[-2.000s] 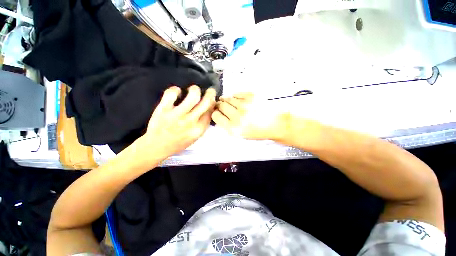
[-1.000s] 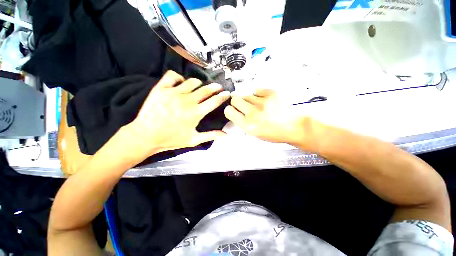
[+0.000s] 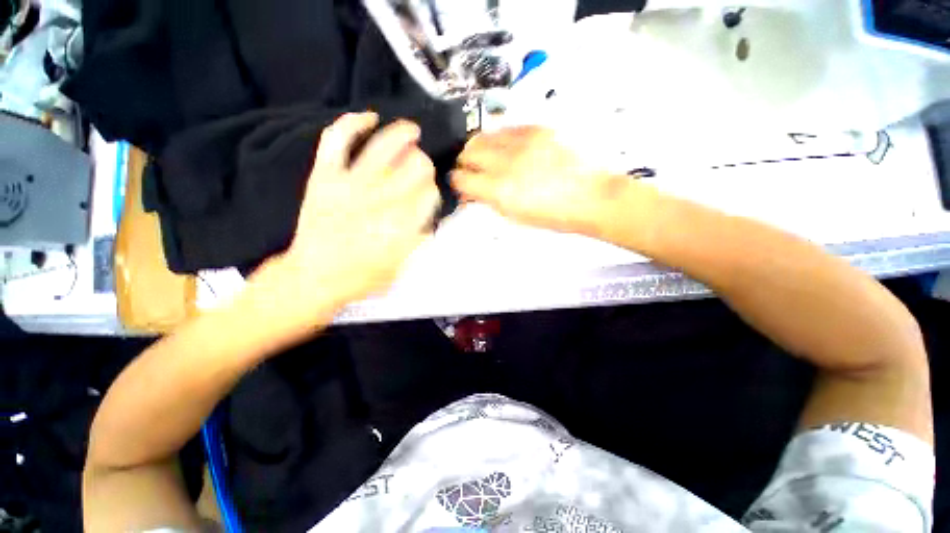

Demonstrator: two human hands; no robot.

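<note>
The black garment [image 3: 245,156] lies heaped on the table left of the needle, with its right edge at the presser foot and needle area [image 3: 475,104]. My left hand [image 3: 370,203] lies on the garment, fingers bent, gripping cloth just in front of the needle. My right hand [image 3: 521,175] is close beside it on the right, fingertips pinching the garment's edge. The cloth between my hands is mostly hidden by the fingers. Thread cannot be made out.
The white sewing machine [image 3: 667,73] stands behind and right, with a dark control panel [image 3: 917,23] at upper right. A grey box [image 3: 44,187] and a yellow-brown board [image 3: 151,265] are at left. A blue rim [image 3: 217,468] and black cloth show below the table.
The view has shifted. My left hand's fingers have drawn in and curled on the cloth, where they were more spread. My right hand still pinches the edge beside the needle.
</note>
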